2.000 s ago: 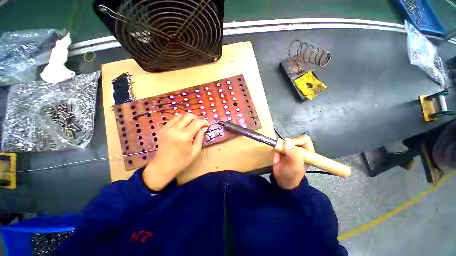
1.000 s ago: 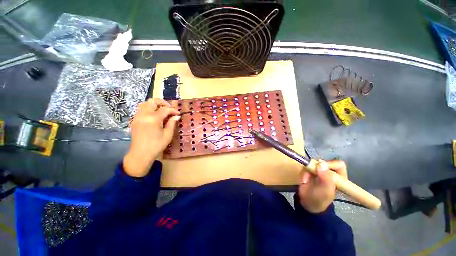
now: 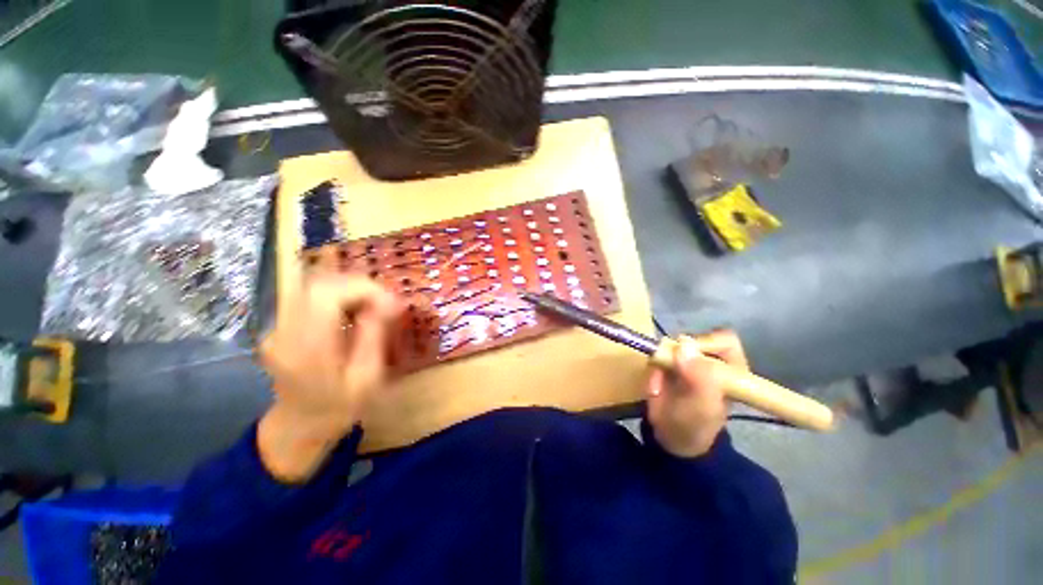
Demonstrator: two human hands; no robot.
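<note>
The reddish-brown fixture board [image 3: 549, 246] lies tilted on the pale wooden work board [image 3: 458, 417]. Silvery dots and dark lead wires [image 3: 463, 299] cover its middle. My right hand [image 3: 689, 402] holds the soldering iron [image 3: 749, 386] by its wooden handle; the dark tip is over the board's middle. My left hand [image 3: 326, 360] is blurred over the board's left end; I cannot tell whether its fingers hold a wire. A dark pile of cut lead wires [image 3: 321, 214] lies at the work board's upper left.
The black fume fan [image 3: 429, 97] stands behind the board. The iron stand with yellow sponge [image 3: 739, 217] is to the right. A bag of metal parts [image 3: 160, 263] and a white bottle [image 3: 183, 146] are left. Blue bins sit lower left [image 3: 69, 528] and upper right [image 3: 989, 46]. Yellow-framed holders flank the bench.
The camera view has shifted. My left hand went from the board's lower middle to its left end and is now blurred there. The iron stays in my right hand, its tip still over the board.
</note>
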